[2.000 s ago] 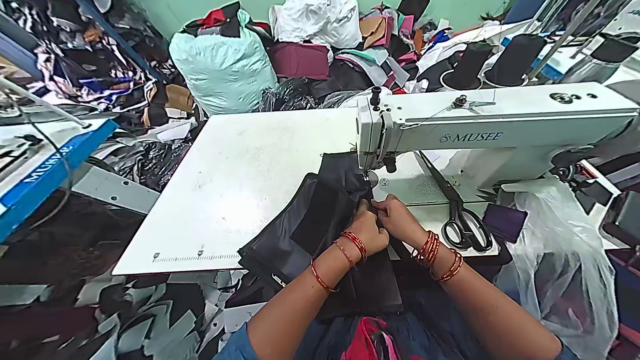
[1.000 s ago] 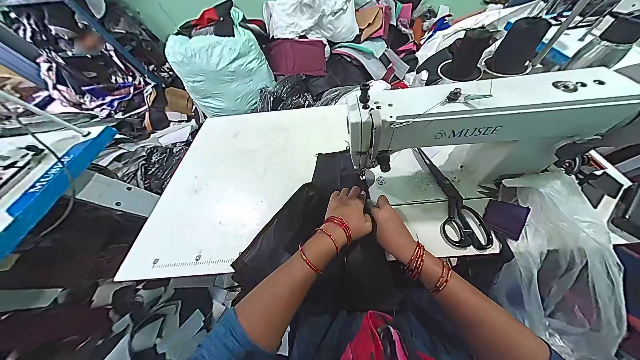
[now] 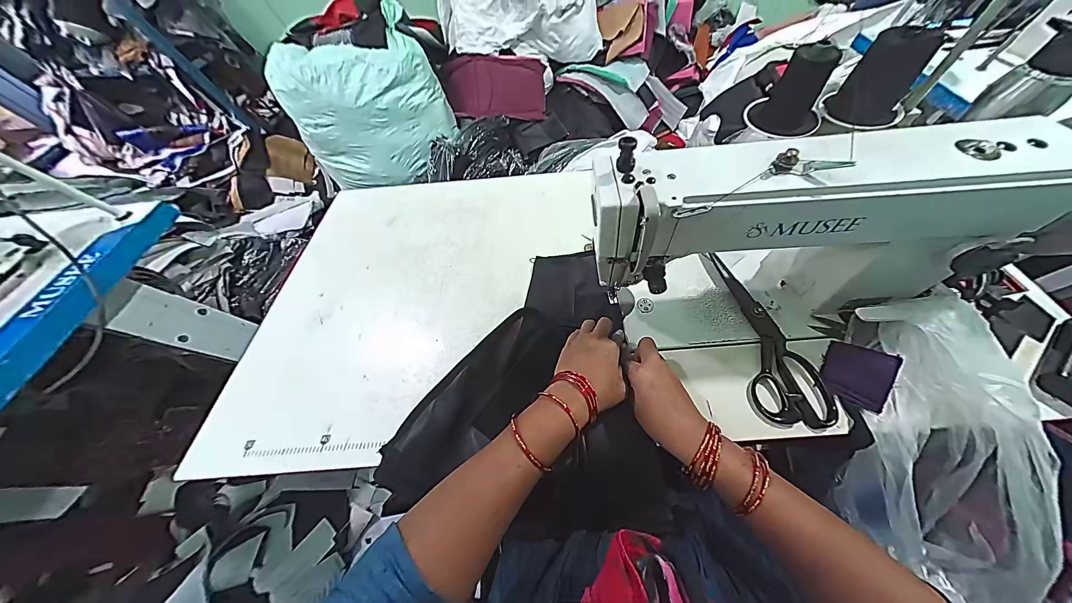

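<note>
Black fabric (image 3: pixel 477 394) lies over the front edge of the white sewing table, its far end beneath the needle area of a white Musee sewing machine (image 3: pixel 804 209). My left hand (image 3: pixel 593 360) rests on the fabric just in front of the presser foot (image 3: pixel 615 295), fingers curled on its right edge. Close beside it, my right hand (image 3: pixel 662 394) pinches the same edge between thumb and fingers. Both fingertips nearly meet, and the exact grip is partly hidden. Black-handled scissors (image 3: pixel 779 360) lie on the machine bed to the right of my right hand.
A dark purple fabric piece (image 3: pixel 863 375) sits right of the scissors, by a clear plastic bag (image 3: pixel 946 469). Black thread cones (image 3: pixel 883 79) stand behind the machine. A pale green sack (image 3: pixel 364 109) and heaped fabric lie beyond the table (image 3: pixel 335 310). Another blue-edged table (image 3: pixel 84 293) is at left.
Two seconds ago the fabric's left part stood folded up with a dark panel showing; now it lies lower and more bunched. My left hand has shifted on the fabric, nearer the presser foot.
</note>
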